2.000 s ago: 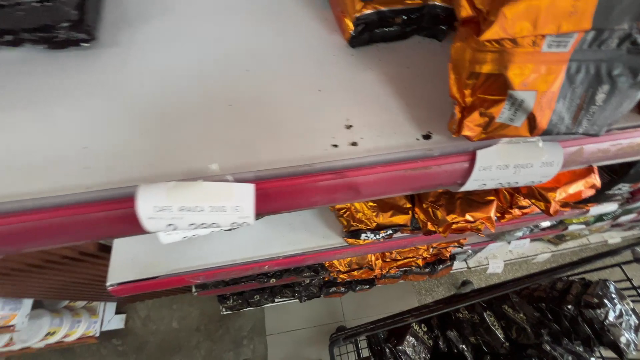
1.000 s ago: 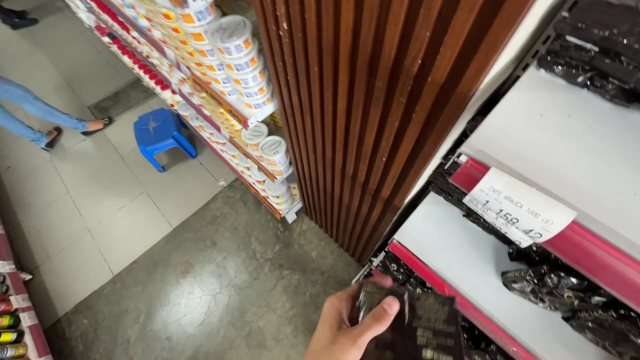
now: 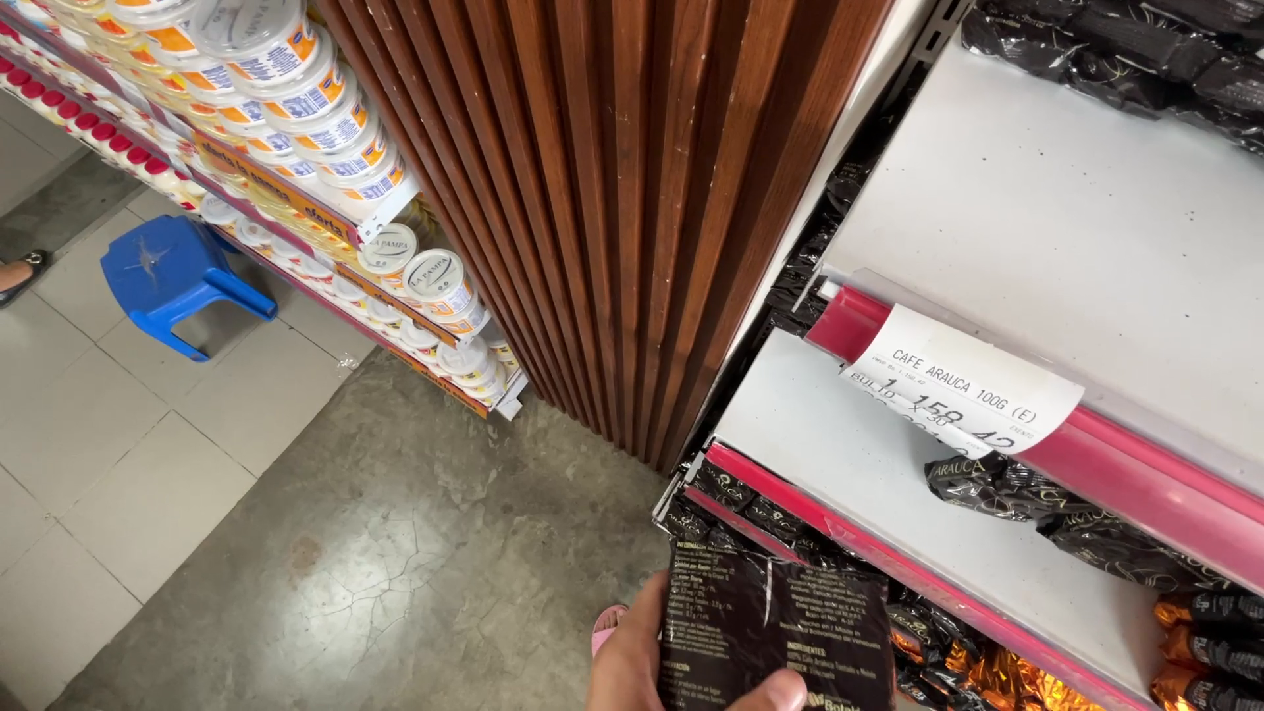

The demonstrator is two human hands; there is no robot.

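Note:
My left hand (image 3: 647,657) comes in from the bottom edge with its fingers behind and its thumb over the front of a dark coffee packet (image 3: 775,617), which bears small printed writing. The packet lies in front of the ends of the lower shelves at the right. More black packets (image 3: 1126,553) lie on the middle shelf, and others (image 3: 1136,64) stand at the upper right. My right hand is not in view.
A brown slatted wood panel (image 3: 592,197) divides the coffee shelves from shelves of white tubs (image 3: 341,128). A blue plastic stool (image 3: 183,276) stands on the tiled floor, near a person's foot (image 3: 20,275). A paper price tag (image 3: 963,385) hangs over the red shelf edge (image 3: 1165,474).
The held packet now shows its printed face more fully. The person at the left, whose legs showed a second ago, is now mostly out of view. The view has swung from the shelves two seconds ago.

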